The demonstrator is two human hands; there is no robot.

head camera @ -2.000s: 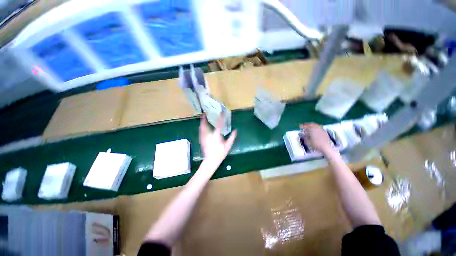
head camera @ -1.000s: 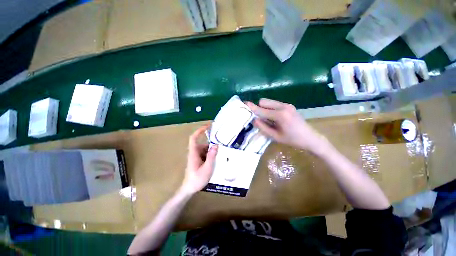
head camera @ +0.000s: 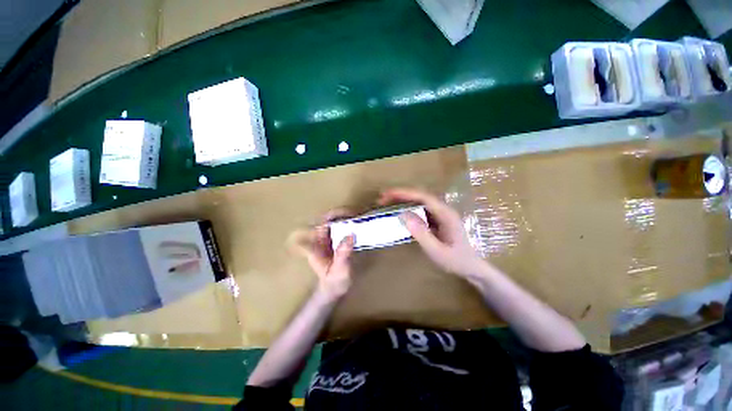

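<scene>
A small white box [head camera: 377,232] with a dark edge is held on its side above the cardboard, one narrow face up. My left hand [head camera: 327,255] grips its left end, thumb on the near face. My right hand [head camera: 436,233] grips its right end, thumb on the upper face. The fingers behind the box are partly hidden and slightly blurred. Whether the box is fully closed cannot be told. A stack of overlapping sleeves [head camera: 104,269] lies at left, a product picture and black band on its end face.
Several closed white boxes [head camera: 227,122] stand on the green belt [head camera: 361,96] at left. Open white trays [head camera: 598,79] with dark items sit at right. A gold-brown can [head camera: 682,176] lies at far right. Pale sheets [head camera: 455,18] show at the top edge. Cardboard [head camera: 546,233] covers the near ledge.
The open inner box and printed sleeve between my hands now show as one compact box turned on its side. My right hand has come down to its right end. The camera view has shifted.
</scene>
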